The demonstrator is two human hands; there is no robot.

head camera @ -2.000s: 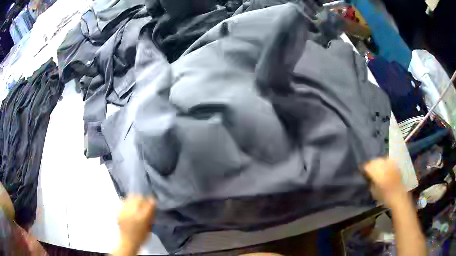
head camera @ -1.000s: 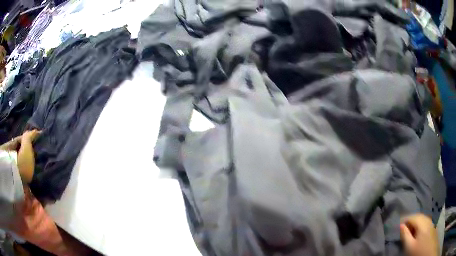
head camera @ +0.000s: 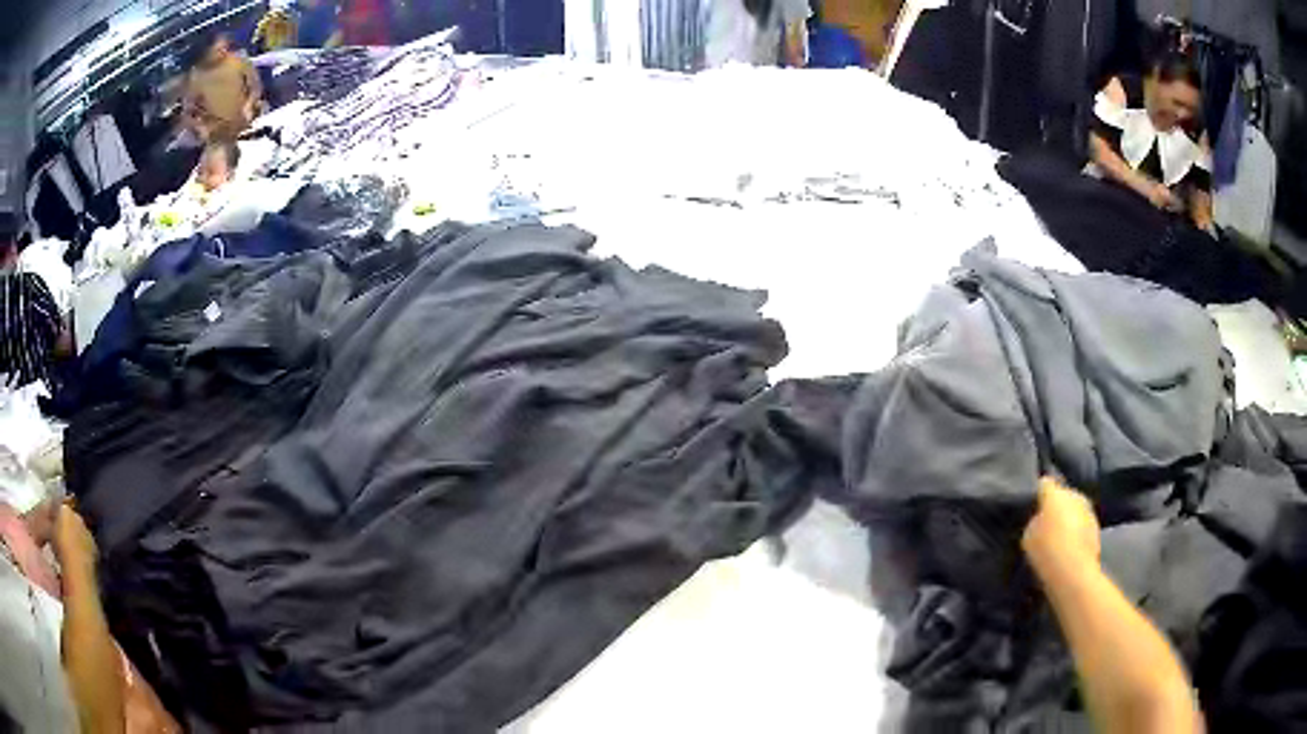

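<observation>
A mid-grey garment (head camera: 960, 416) lies raised and bunched at the right, over darker grey cloth. One hand of mine, which looks like my right hand (head camera: 1064, 534), reaches in from the lower right and is closed on the lower edge of this garment. Its fingertips are partly hidden by the cloth. My left hand is not in the picture. A wide heap of creased dark grey garments (head camera: 487, 430) covers the left and middle, and a dark strip of cloth runs from it to the mid-grey garment.
The white tabletop (head camera: 717, 645) shows between the heaps. Pale cloth (head camera: 803, 158) lies beyond them. Another person's arm (head camera: 89, 617) is at the left edge beside the dark heap. A person (head camera: 1161, 136) sits at the far right by black cloth; others are at the back left.
The view has swung left and up, showing the far side and people. The mid-grey garment, spread in front before, now appears bunched at the right. My left hand, seen earliest, is out of view.
</observation>
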